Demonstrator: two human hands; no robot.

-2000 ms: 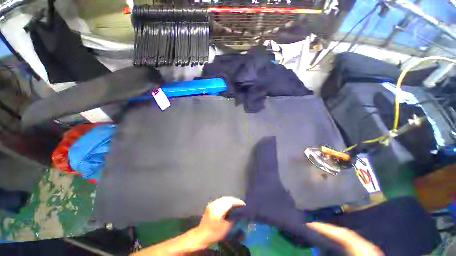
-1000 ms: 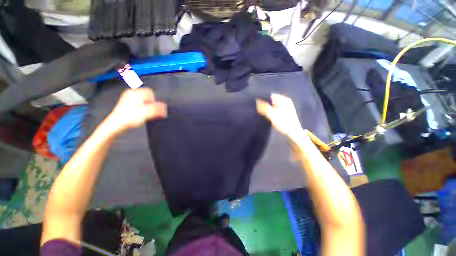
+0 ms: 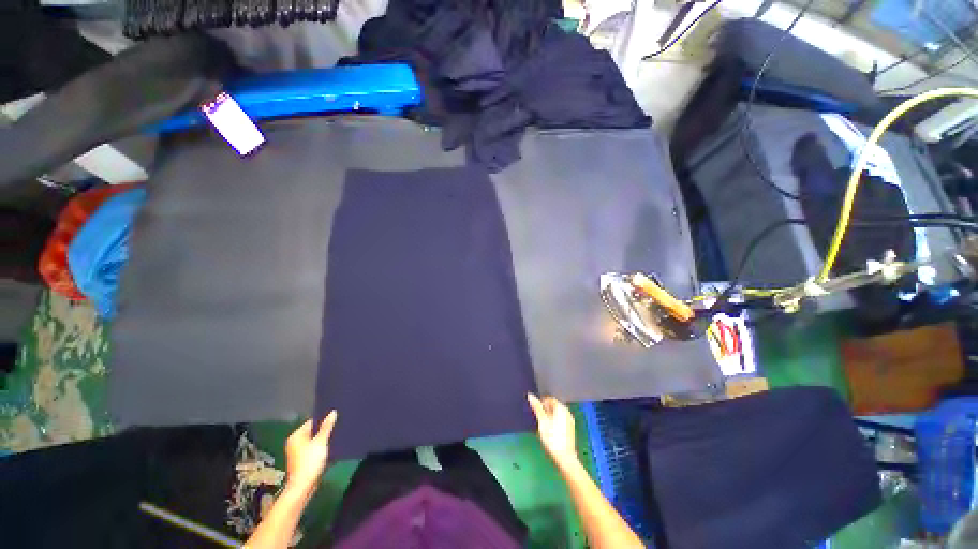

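Note:
A navy skirt [image 3: 424, 306] lies flat and lengthwise on the grey padded table [image 3: 220, 279], its narrower end away from me and its wide end at the near edge. My left hand [image 3: 310, 448] pinches the near left corner. My right hand [image 3: 553, 429] pinches the near right corner. The steam iron [image 3: 647, 309] rests on the table to the right, apart from the skirt, with its tan handle up. Both hands are bare.
A crumpled navy heap [image 3: 536, 80] lies at the far edge beside a blue case [image 3: 322, 91] with a phone [image 3: 233, 123]. A yellow hose [image 3: 853, 193] arches at right. A navy stack [image 3: 761, 466] is low right, by a blue crate [image 3: 617, 456]. A padded arm [image 3: 107, 102] is far left.
The skirt was bunched in my hands, then held up over the table; it now lies flat. My hands have moved from the far end to its near corners.

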